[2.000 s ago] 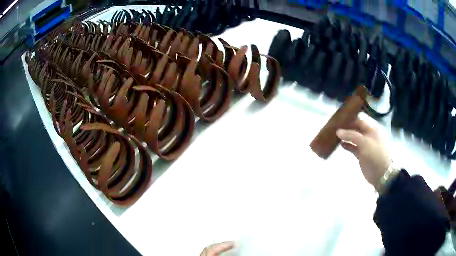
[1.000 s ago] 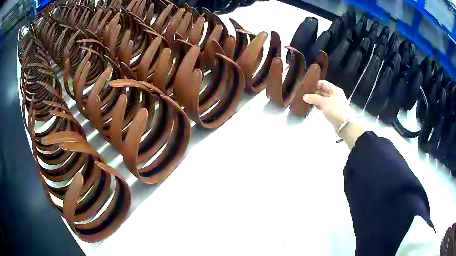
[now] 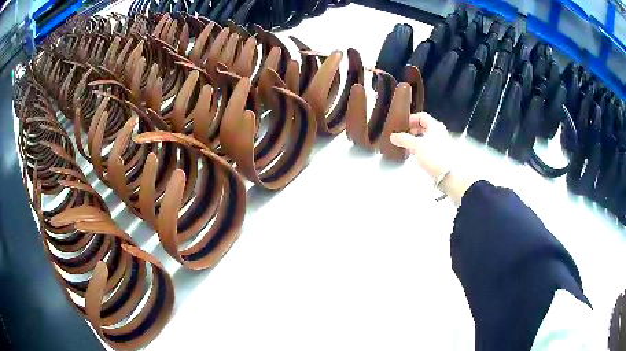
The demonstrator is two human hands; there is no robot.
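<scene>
My right hand (image 3: 420, 140) is at the upper middle right, its thumb and fingers on the edge of a brown curved leather strap (image 3: 396, 120). That strap stands on edge on the white table (image 3: 329, 267), at the end of a row. Another brown strap (image 3: 357, 113) stands just left of it. Rows of nested brown C-shaped straps (image 3: 199, 212) with dark inner strips fill the left side. My left hand is not in view.
Rows of black straps (image 3: 504, 96) stand at the right and more at the far left back. Blue racks (image 3: 576, 24) are beyond the table. A dark floor (image 3: 34, 288) shows at the left edge. Part of a brown item (image 3: 618, 322) shows at the lower right.
My right hand has carried the brown strap from over the table to the end of the row, where it now stands. My left hand has left the bottom edge of the view.
</scene>
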